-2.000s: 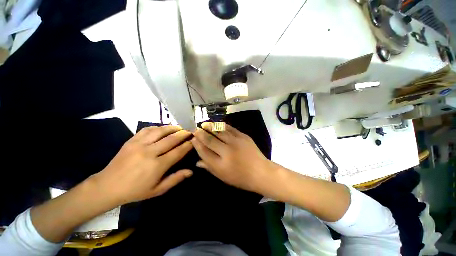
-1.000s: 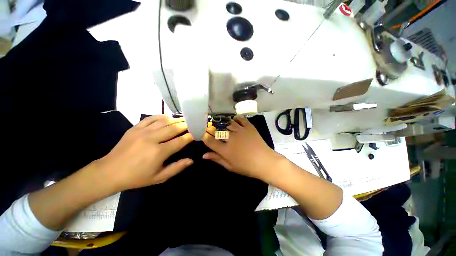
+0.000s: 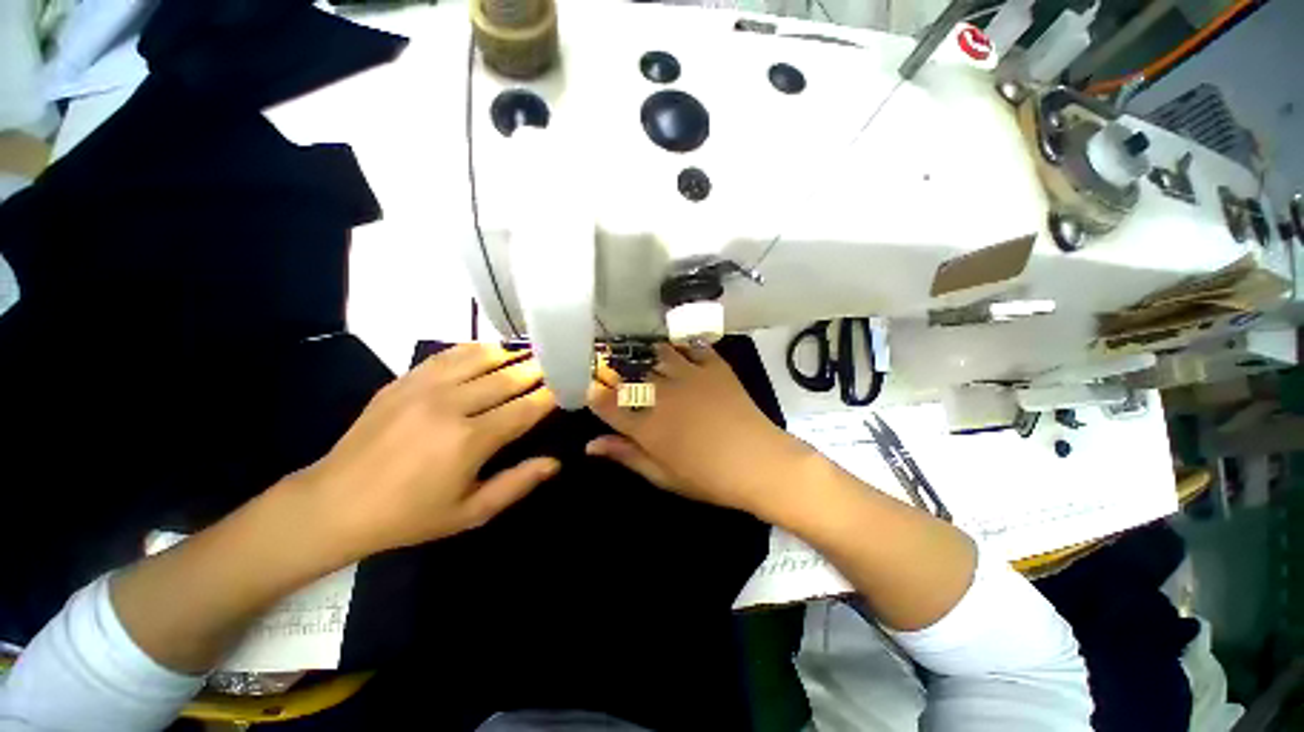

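Observation:
A black garment piece (image 3: pixel 572 601) lies under the needle area of the white sewing machine (image 3: pixel 815 186) and hangs over the table's front edge. My left hand (image 3: pixel 429 443) lies flat on the cloth left of the needle, thumb spread from the fingers. My right hand (image 3: pixel 687 422) lies on the cloth right of the needle, its fingertips partly hidden behind the presser area (image 3: pixel 629 365). Both hands press on the cloth; neither visibly grips it. The needle itself is hidden by the machine head.
Dark cut panels (image 3: pixel 186 272) are piled on the left. Black-handled scissors (image 3: pixel 837 360) and thread snips (image 3: pixel 908 469) lie right of my right hand. A ruler scale (image 3: pixel 801 561) runs along the front edge. A dark and white fabric bundle (image 3: pixel 1101 615) is at the lower right.
Since two seconds ago the view has shifted, so more of the machine head's top shows. My right thumb has drawn nearer its fingers. Both hands stay on the cloth beside the needle.

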